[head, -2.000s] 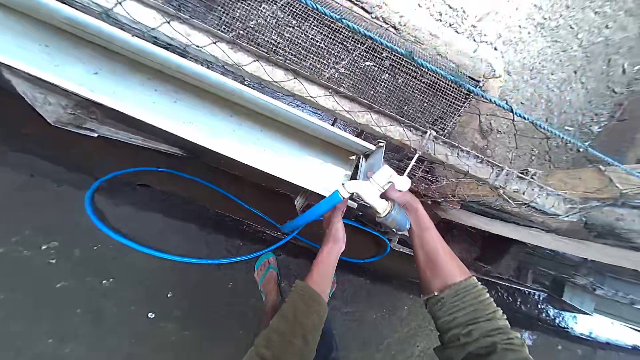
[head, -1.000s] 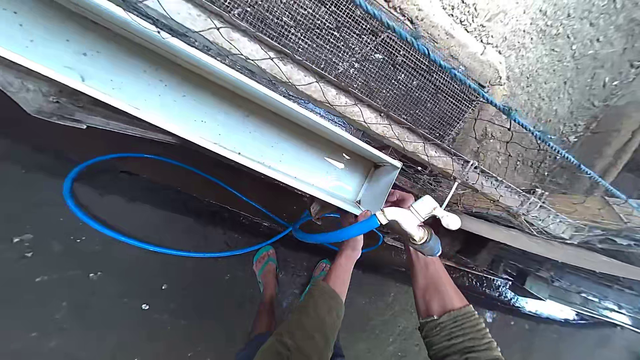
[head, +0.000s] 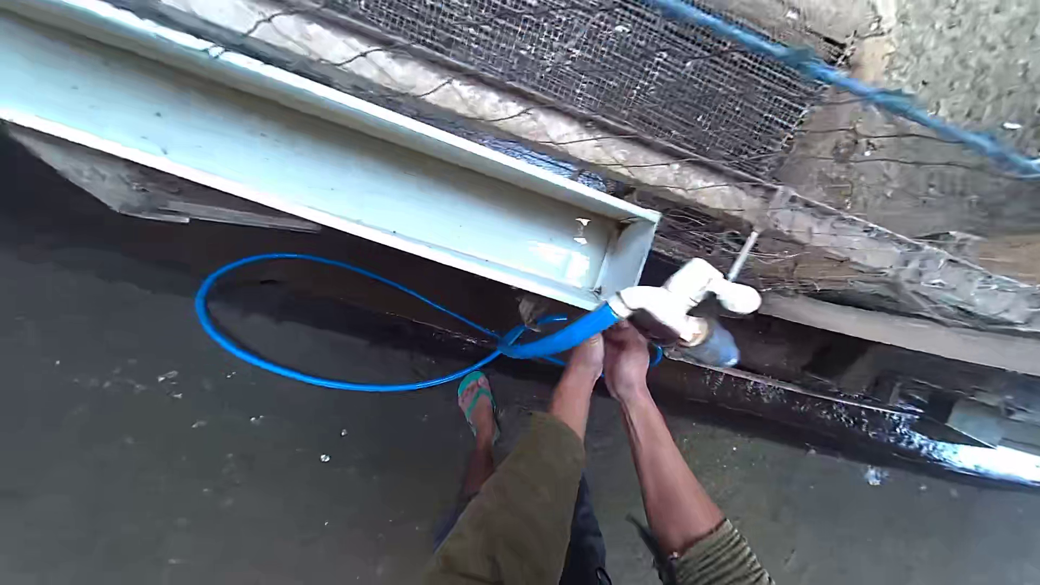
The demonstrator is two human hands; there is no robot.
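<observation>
A white plastic tap and pipe fitting (head: 691,294) stands at the end of a long white trough (head: 390,191). A blue hose (head: 561,335) runs from the fitting's left end and loops over the dark ground. Beneath the hose and the fitting, my left hand (head: 587,357) and my right hand (head: 626,361) are close together. Their fingers are largely hidden there, so what they hold cannot be told. A blue-grey pipe end (head: 715,348) shows below the fitting, to the right of my hands.
Wire mesh (head: 617,73) and a rough rail (head: 520,110) run behind the trough. A blue rope (head: 877,93) crosses at the upper right. Wet, shiny patches (head: 967,455) show at the right. My foot in a green flip-flop (head: 477,398) is on the dark floor.
My right hand was on the fitting two seconds ago; now it has moved left and down, beside my left hand under the hose.
</observation>
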